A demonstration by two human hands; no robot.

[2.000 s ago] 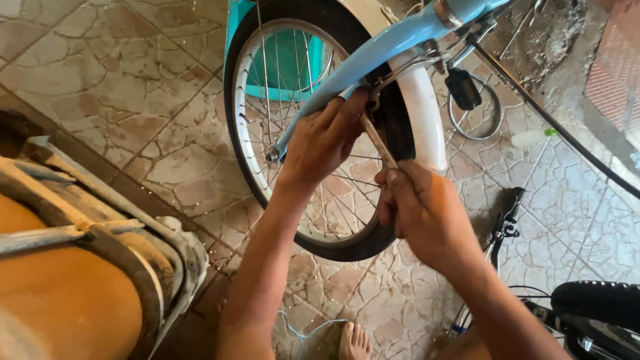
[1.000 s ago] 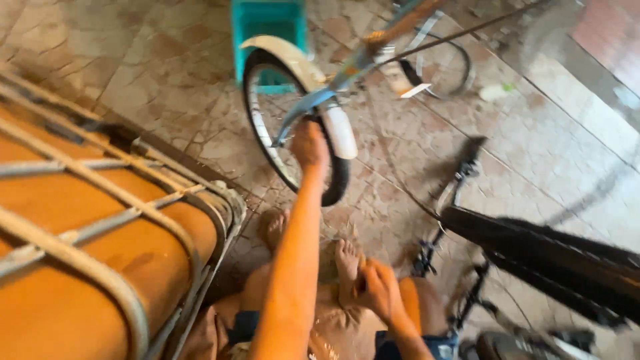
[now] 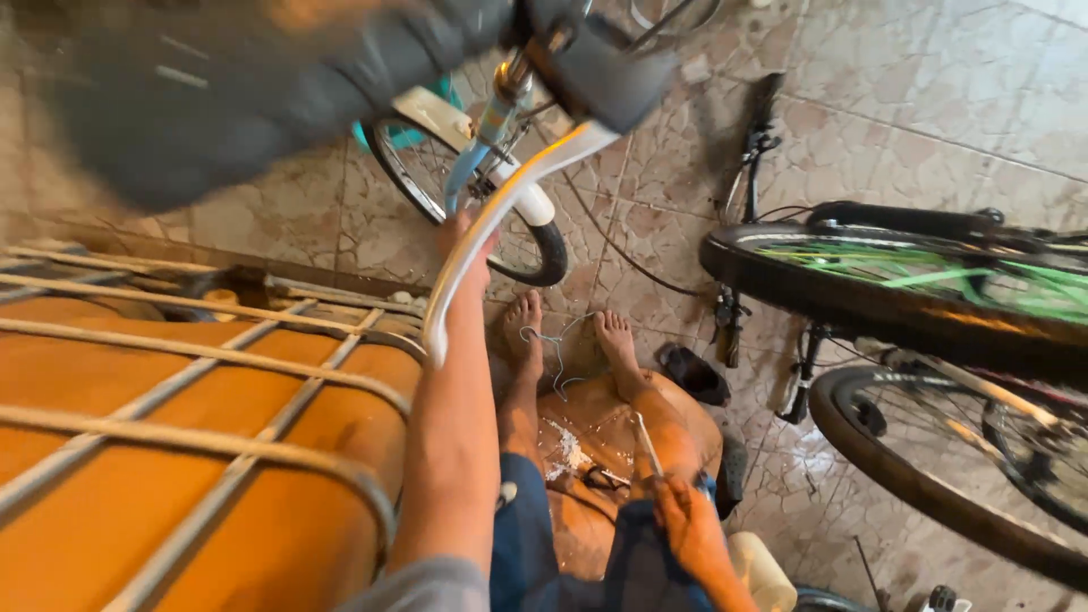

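My right hand [image 3: 690, 520] is closed around a slim metal wrench [image 3: 648, 444], held above my right leg. My left arm reaches up the middle; my left hand [image 3: 467, 242] is at the light-blue bicycle fork [image 3: 463, 174], partly behind a silver brake lever [image 3: 484, 234], so its grip is unclear. The fork straddles a front wheel with a black tyre [image 3: 551, 253] and a white fender [image 3: 531, 197]. Close to the camera, a blurred black handlebar grip [image 3: 280, 93] crosses the upper left.
An orange container in a metal cage [image 3: 195, 365] fills the left side. Bicycle wheels [image 3: 892, 297] and a black frame part lie at the right. A teal bin [image 3: 408, 132] is behind the front wheel. A black sandal [image 3: 693, 374] and a cream cylinder [image 3: 759, 569] are near my right leg.
My right hand has moved from the fork down to my lap, with the wrench. My left hand remains by the fork. The handlebar grip and brake lever have come into view as the view shifted.
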